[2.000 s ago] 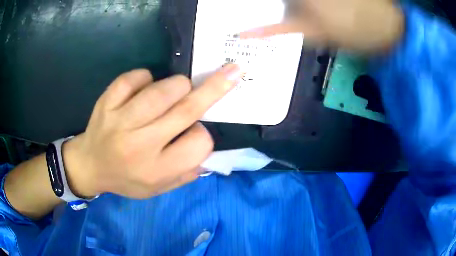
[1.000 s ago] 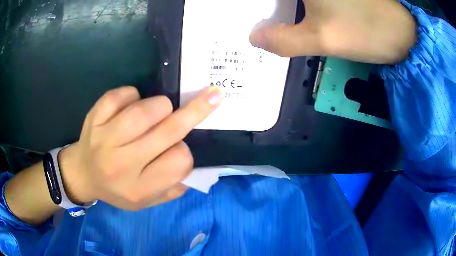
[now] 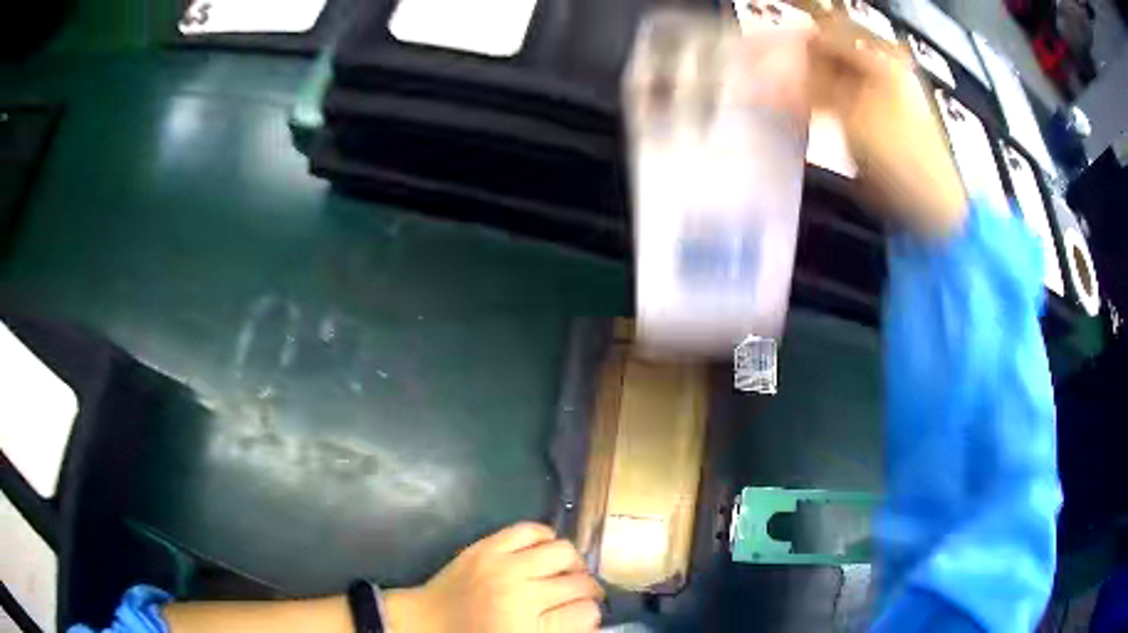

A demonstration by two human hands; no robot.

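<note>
A white phone (image 3: 711, 210), blurred, is held up by its far end in my right hand (image 3: 854, 93), with a blurred printed patch on its back. The black holding fixture with its tan-brown bed (image 3: 656, 458) lies below it with no phone in it. My left hand (image 3: 526, 587) is at the bottom edge, fingers curled beside the fixture's near end; what it holds is hidden. The mint-green positioning jig (image 3: 755, 526) lies right of the fixture, partly behind my right sleeve.
Stacked black trays (image 3: 470, 136) with white phones (image 3: 464, 22) stand at the back and run along the right. Another black tray (image 3: 111, 420) is at the left edge. A small printed label (image 3: 756, 365) lies on the dark green mat (image 3: 371, 284), right of the fixture.
The phone has left the fixture, lifted away by my right hand toward the trays. My left hand has drawn back to the fixture's near end. The view has widened to show the trays.
</note>
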